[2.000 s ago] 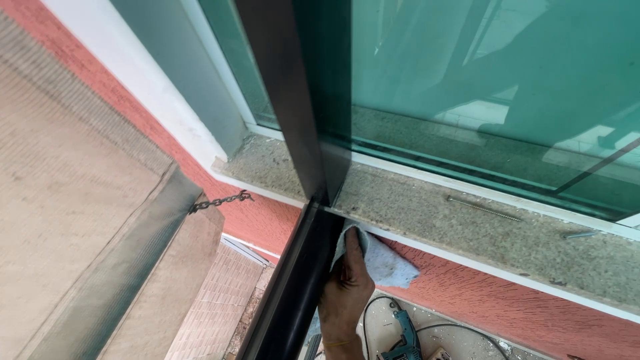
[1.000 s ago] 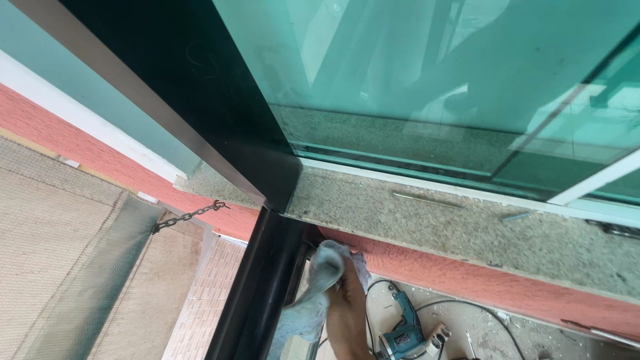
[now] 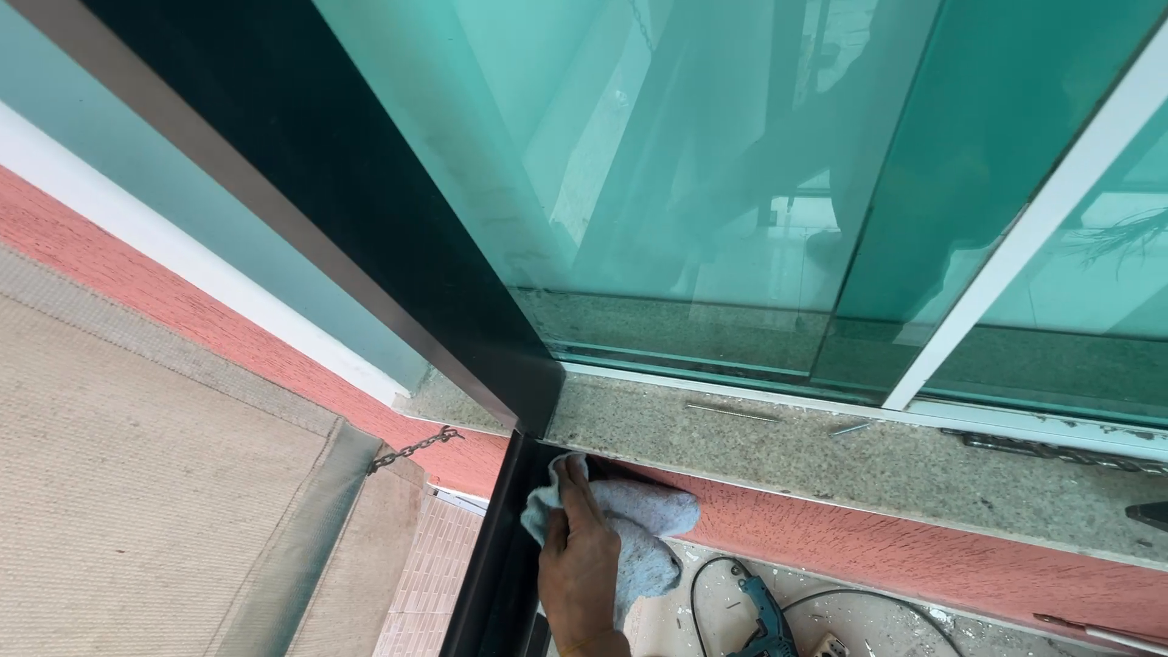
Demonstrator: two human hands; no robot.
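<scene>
One hand comes in from the bottom centre; by its thumb on the left side it looks like my right hand. Its fingers are closed on a light grey-blue cloth, pressed against the black metal rail close to where that rail meets the wide black upright post. Part of the cloth hangs to the right of the hand, before the pink textured wall. My left hand is not in view.
A granite sill under the green glass window holds a thin metal rod and a long drill bit. Below lie a teal power drill and its cable. At left, a beige fabric panel hangs by a chain.
The hand with the cloth has shifted along the rail and now lies over its top near the post; the cloth is spread differently. The view has moved towards the window's right side.
</scene>
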